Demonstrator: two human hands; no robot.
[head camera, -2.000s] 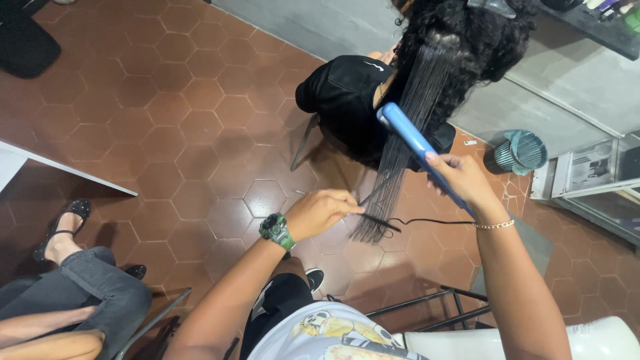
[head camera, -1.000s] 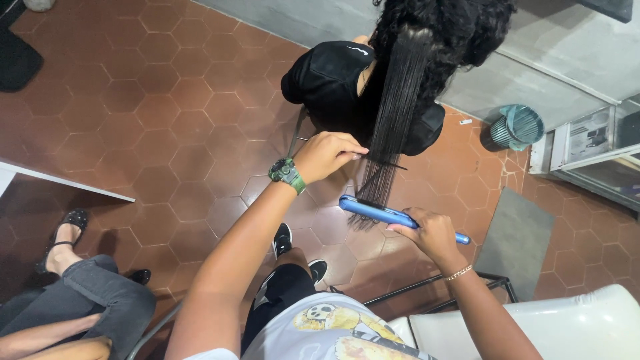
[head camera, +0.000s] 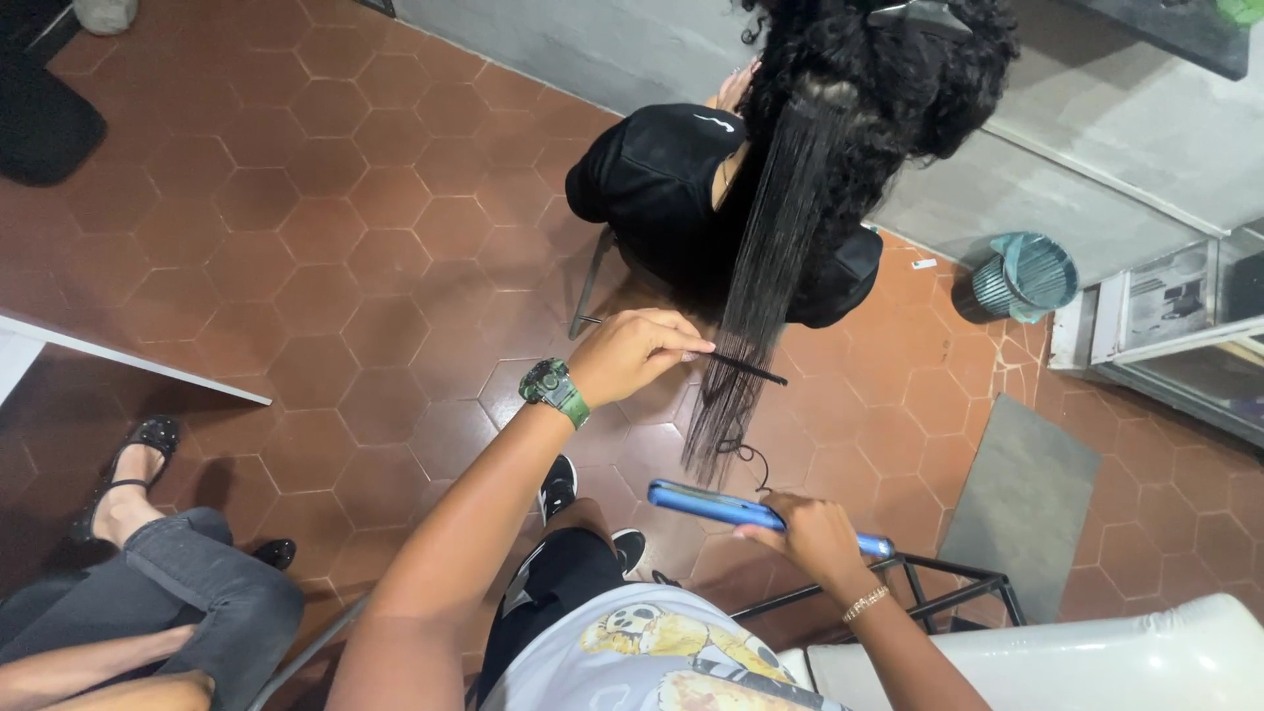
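My left hand, with a green watch on the wrist, holds a thin black comb that crosses a straightened section of dark hair near its lower part. My right hand grips a blue hair straightener, which lies just below the hair ends, apart from them. The hair hangs down the back of a seated person in a black shirt. The rest of that person's hair is curly, and a clip shows at the top.
A teal waste basket stands by the wall, near a glass-fronted cabinet. At lower right are a black metal frame and a white glossy surface. Another person's legs and a white table edge are at left.
The straightener has come down the hair over the frames; one second ago it was at the lower ends, and now it is clear of them. The comb has also moved lower along the hair.
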